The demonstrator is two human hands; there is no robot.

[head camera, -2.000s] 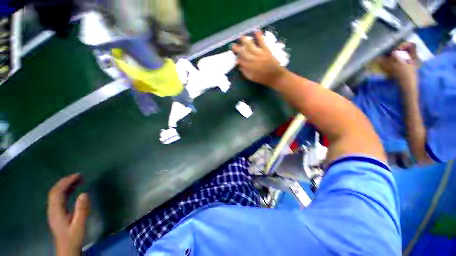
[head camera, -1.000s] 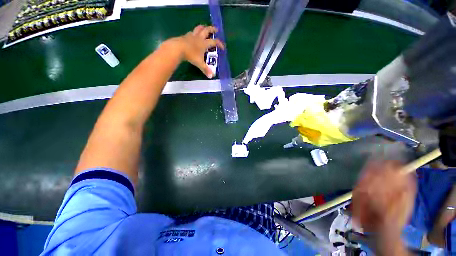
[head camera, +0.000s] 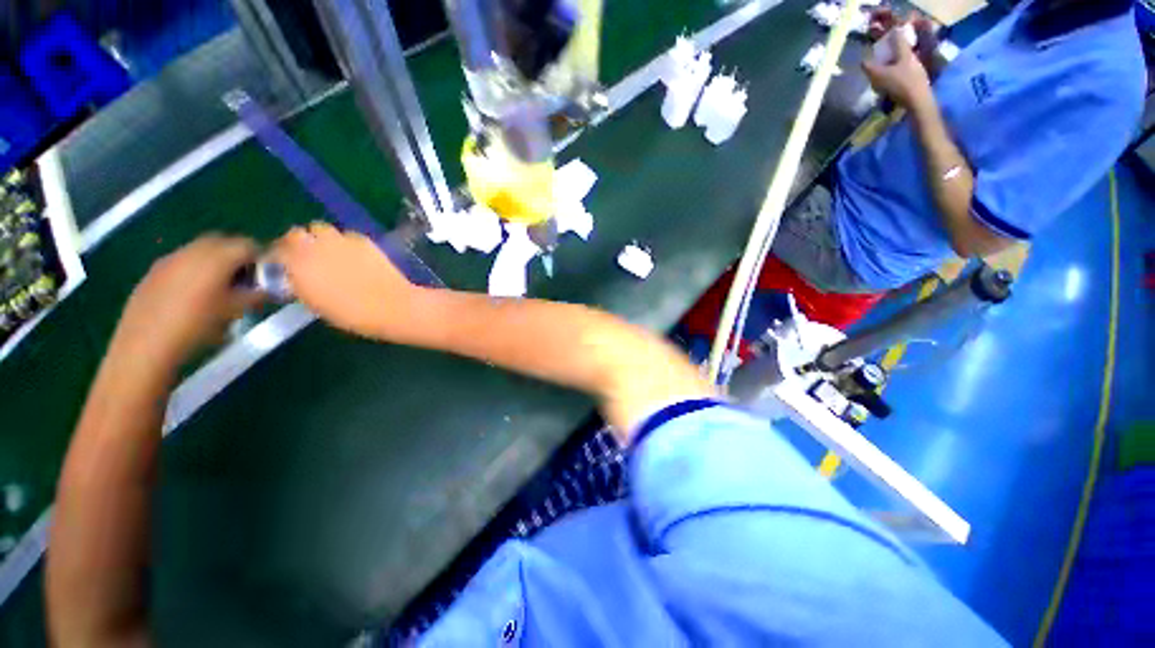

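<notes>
My left hand [head camera: 190, 298] and my right hand [head camera: 340, 276] meet over the green belt at the left. A small white-grey adapter housing [head camera: 270, 280] is between their fingertips, mostly covered and blurred. The yellow wrap [head camera: 509, 184] on the dispensing gun hangs at centre, its narrow nozzle [head camera: 549, 263] pointing down. Crumpled white paper [head camera: 511, 262] lies under and beside it. One small white block [head camera: 635, 261] lies alone to the right of the nozzle.
A purplish clear strip [head camera: 310, 174] and a metal post [head camera: 386, 101] stand near my hands. White housings [head camera: 721, 109] are grouped on the belt further back. A pale yellow bar [head camera: 788, 177] crosses at right, beside another worker [head camera: 937, 165]. A parts tray [head camera: 25, 247] is at far left.
The view has turned. My left hand has left its spot beside the purplish strip, and my right hand has come across from the right to meet it at the housing.
</notes>
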